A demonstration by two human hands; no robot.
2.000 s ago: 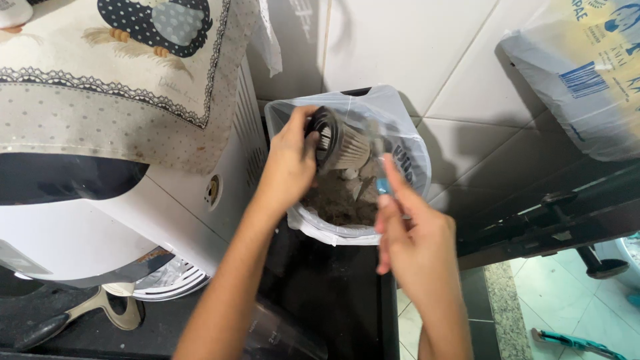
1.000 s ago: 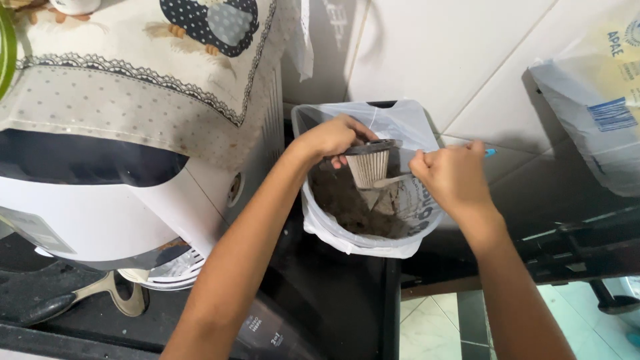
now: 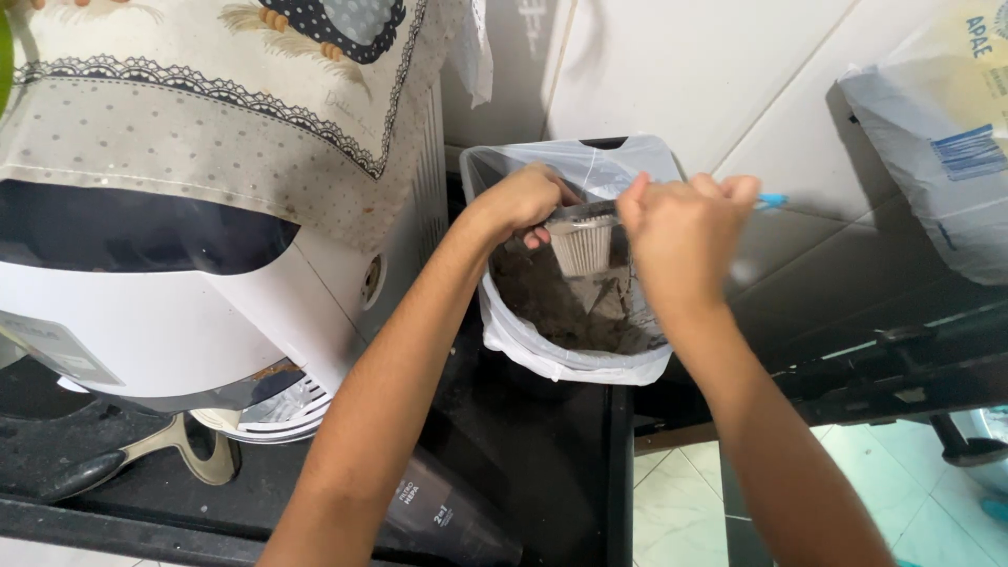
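My left hand [image 3: 524, 206] grips the dark rim of a pleated vacuum cleaner filter [image 3: 581, 246], whose pale folds point down over a small waste bin. My right hand [image 3: 683, 228] is closed around a slim tool, of which only a blue end [image 3: 773, 201] shows past the fingers; its other end is hidden. The hand is blurred and close to the filter's right side. Below both hands, the bin, lined with a white plastic bag [image 3: 579, 364], holds grey-brown dust [image 3: 535, 303] and scraps.
Left of the bin stands a white appliance [image 3: 142, 323] under a patterned cloth [image 3: 228, 134]. A dark translucent vacuum container [image 3: 445, 504] lies on the black counter [image 3: 543, 465] beneath my left forearm. A handled utensil [image 3: 181, 453] rests at lower left. A plastic bag [image 3: 937, 157] hangs at right against tiles.
The filter was tilted sideways two seconds ago and now points downward. My right hand has turned and risen, with the tool's blue end now at its right.
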